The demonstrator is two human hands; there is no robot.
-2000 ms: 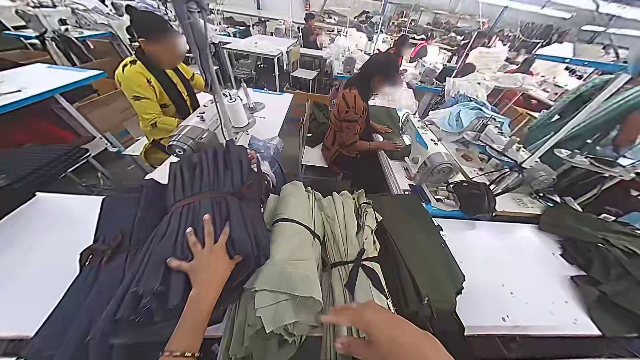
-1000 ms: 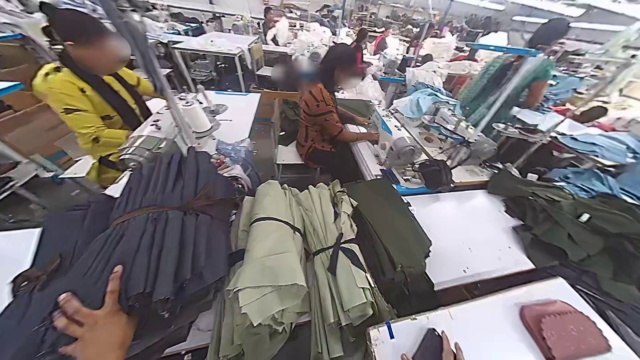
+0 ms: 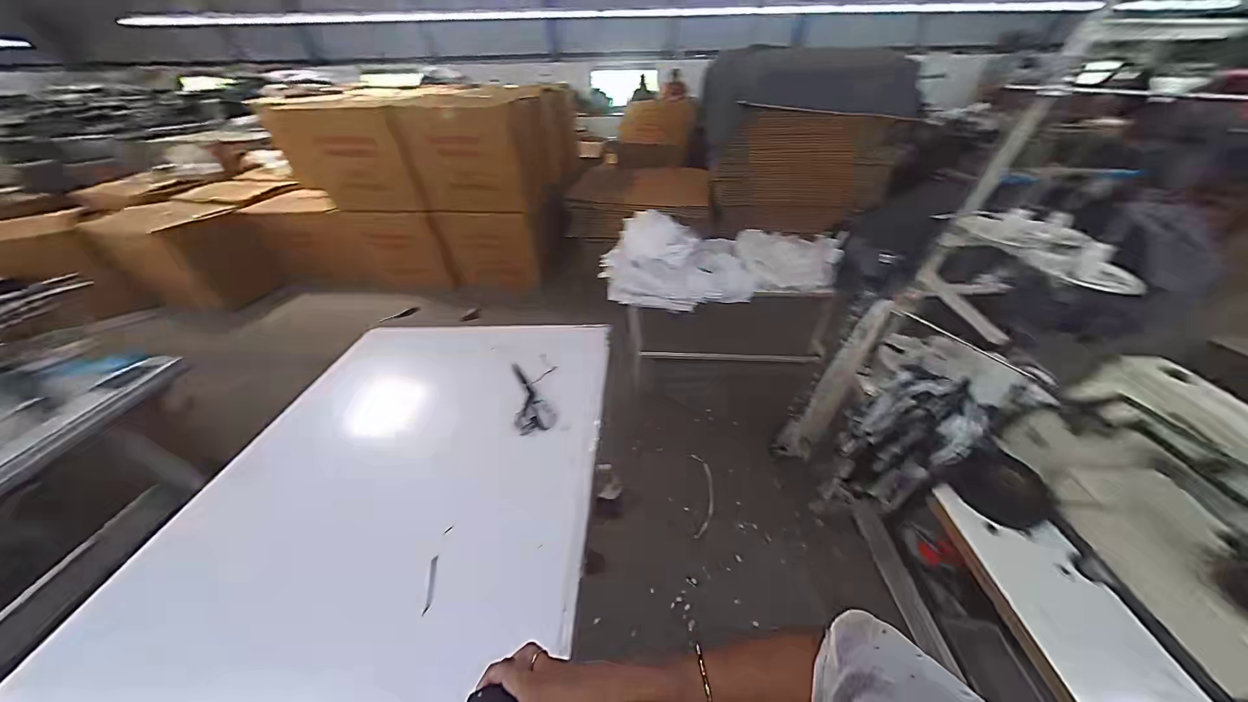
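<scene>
At the bottom edge, my right hand [image 3: 515, 671] is closed around a small dark object [image 3: 492, 693], mostly cut off by the frame. The forearm comes in from the right, with a thin bracelet at the wrist and a light sleeve. The hand is at the near right corner of a long white table [image 3: 390, 517]. Farther along this table lies what looks like a pair of scissors [image 3: 532, 405], blurred. A thin scrap [image 3: 430, 583] lies nearer. My left hand is out of view.
Stacked cardboard boxes [image 3: 458, 175] stand behind the table, left of flat cardboard stacks [image 3: 799, 171]. White cloth [image 3: 673, 258] is piled on a low table. On the right are a slanted metal frame [image 3: 848, 375] and a sewing machine [image 3: 1170, 409]. Scraps litter the floor [image 3: 721, 546].
The view has swung far round, away from the cloth bundles and the people at the sewing machines. My left hand, on the dark bundle before, has left the view.
</scene>
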